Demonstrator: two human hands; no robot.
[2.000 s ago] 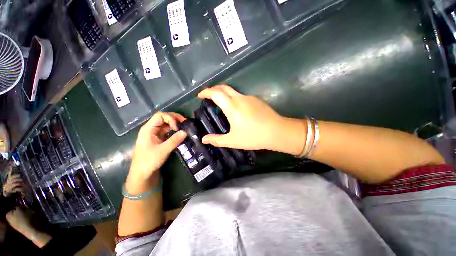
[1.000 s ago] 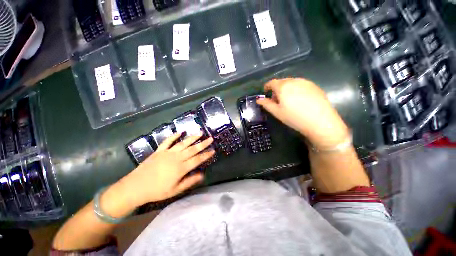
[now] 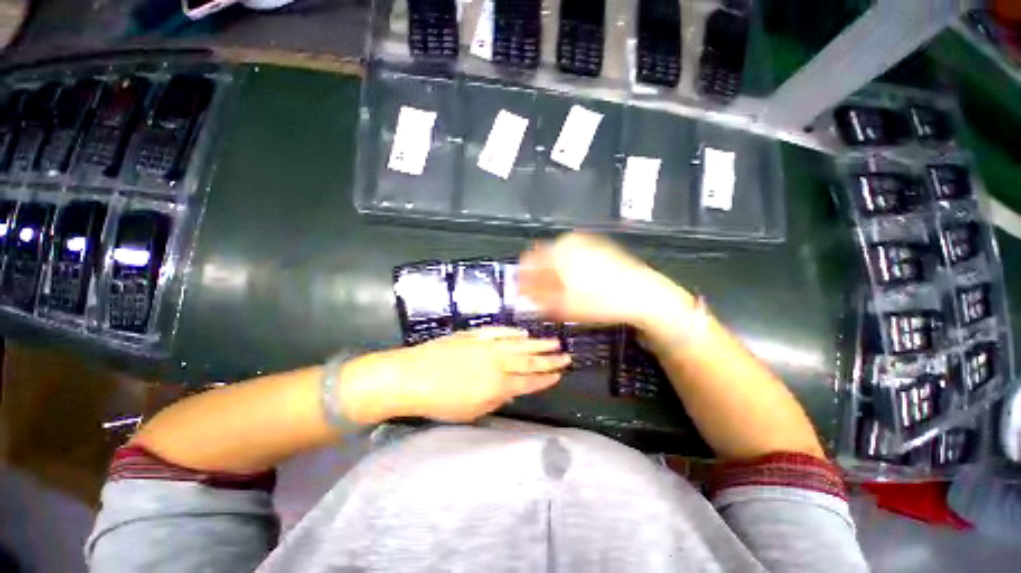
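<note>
Several keypad phones (image 3: 478,293) lie side by side, screens up, in a row on the green bench in front of me. My left hand (image 3: 465,373) lies flat across the lower parts of the phones, fingers pointing right. My right hand (image 3: 590,282) is blurred and over the upper part of the row; it hides some of the screens, and whether it grips a phone cannot be told. Behind the row is a clear tray (image 3: 515,219) with its near pockets holding only white paper slips (image 3: 577,137) and its far pockets holding phones (image 3: 581,36).
Filled phone trays stand at the left (image 3: 168,269) and at the right (image 3: 860,392), the right one seemingly stacked. The green bench (image 3: 280,224) runs across the view. A pale post (image 3: 856,62) slants across the upper right.
The view has swung, so the tray and row sit further right. The right hand has moved from the rightmost phone to over the row's middle. Earlier stacked in the hands, the phones now lie side by side.
</note>
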